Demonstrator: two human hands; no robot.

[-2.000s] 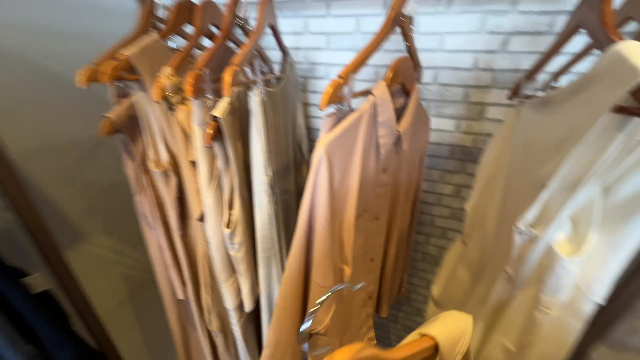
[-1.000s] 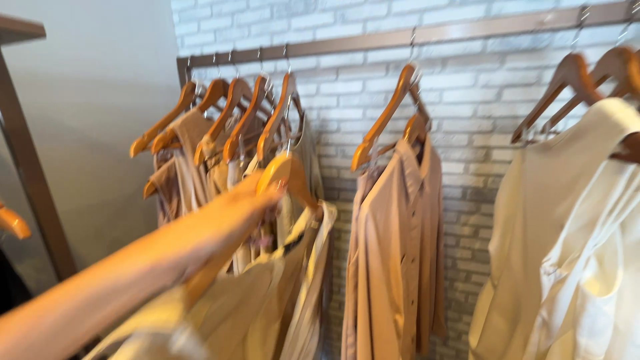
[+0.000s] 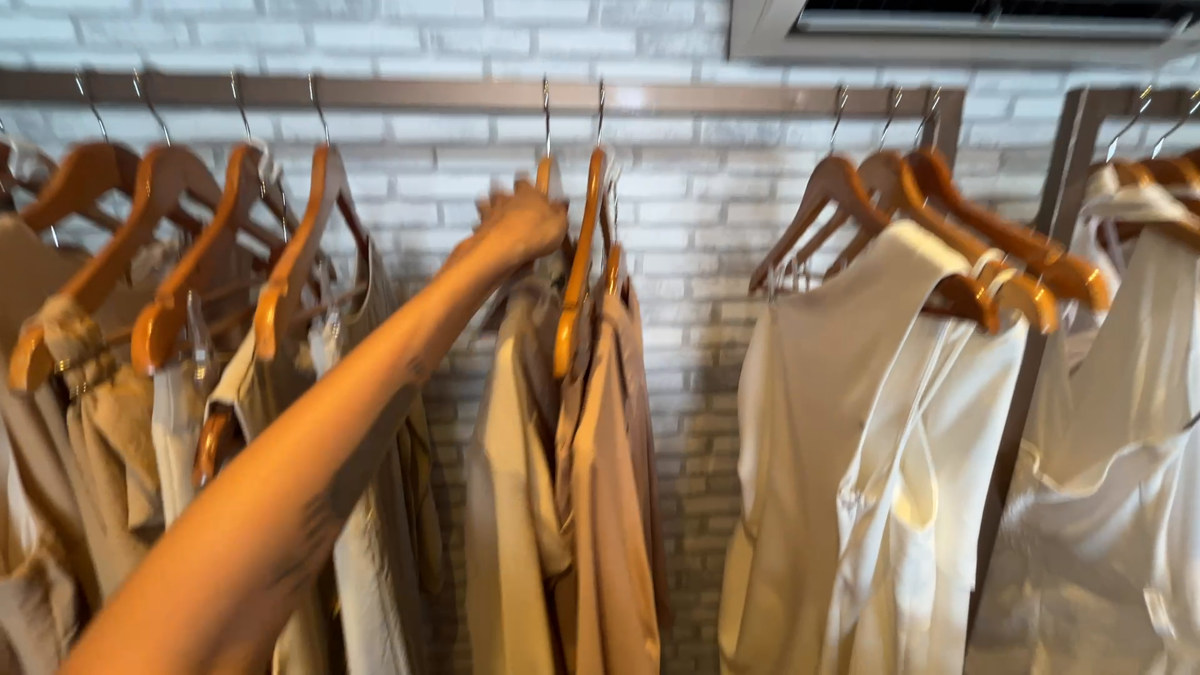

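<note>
My left hand reaches up from the lower left and closes around the top of a wooden clothes hanger, whose metal hook is on the clothes rail. A beige garment hangs below that hand. Just to the right, a second wooden hanger hangs close by, with a tan buttoned shirt beside it. My right hand is out of view.
Several wooden hangers with beige and cream clothes hang at left. Cream sleeveless garments hang at right, and another rack with pale clothes stands beyond. A wall-mounted air conditioner is above, before a white brick wall.
My left hand has moved up to the rail with the hanger and beige garment, which now hang beside the tan shirt. The view has shifted.
</note>
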